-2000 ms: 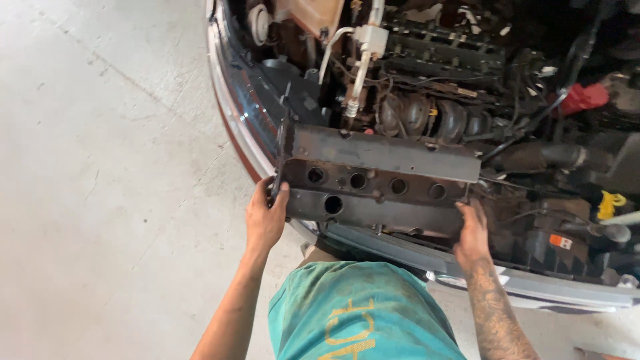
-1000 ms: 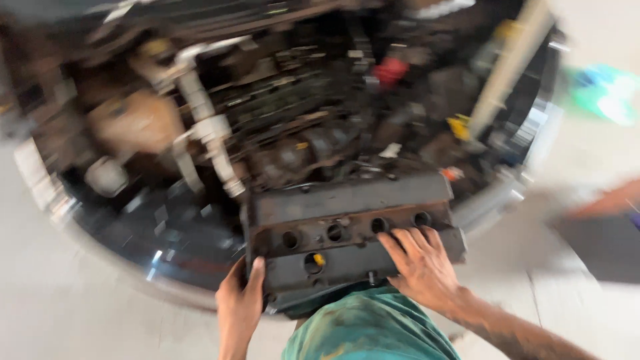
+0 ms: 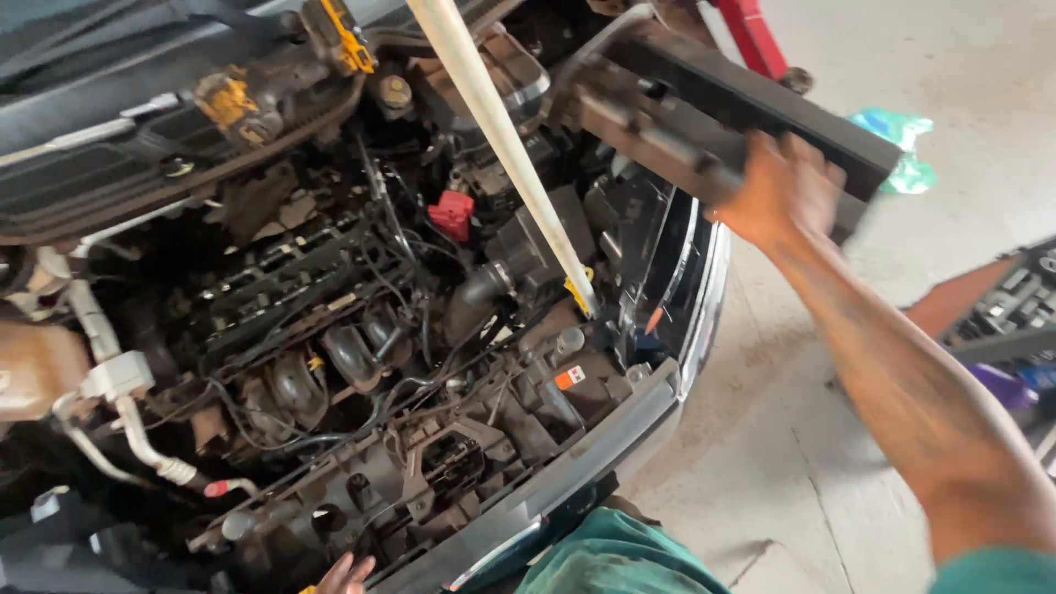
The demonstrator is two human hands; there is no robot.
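Observation:
My right hand [image 3: 780, 186] grips the near end of a dark engine valve cover [image 3: 701, 99], held tilted over the car's front corner beside the headlight [image 3: 660, 264]. Motion blurs the hand and the cover. At the bottom edge, only the fingers of my left hand [image 3: 346, 573] show, near the front panel [image 3: 528, 516] of the engine bay; whether they touch anything cannot be told. The engine's open top [image 3: 280, 280] lies exposed behind the intake manifold [image 3: 289, 384].
A pale hood prop [image 3: 511, 148] slants across the bay. A red cap [image 3: 452, 216] sits among cables. On the right are a red stand [image 3: 755, 37], a green plastic bag [image 3: 903, 148] on the floor and a tray of metal tools [image 3: 1011, 297].
Both hands were on the valve cover before. My right hand has carried it to the right, over the car's corner, and my left hand has let go. The view has swung strongly.

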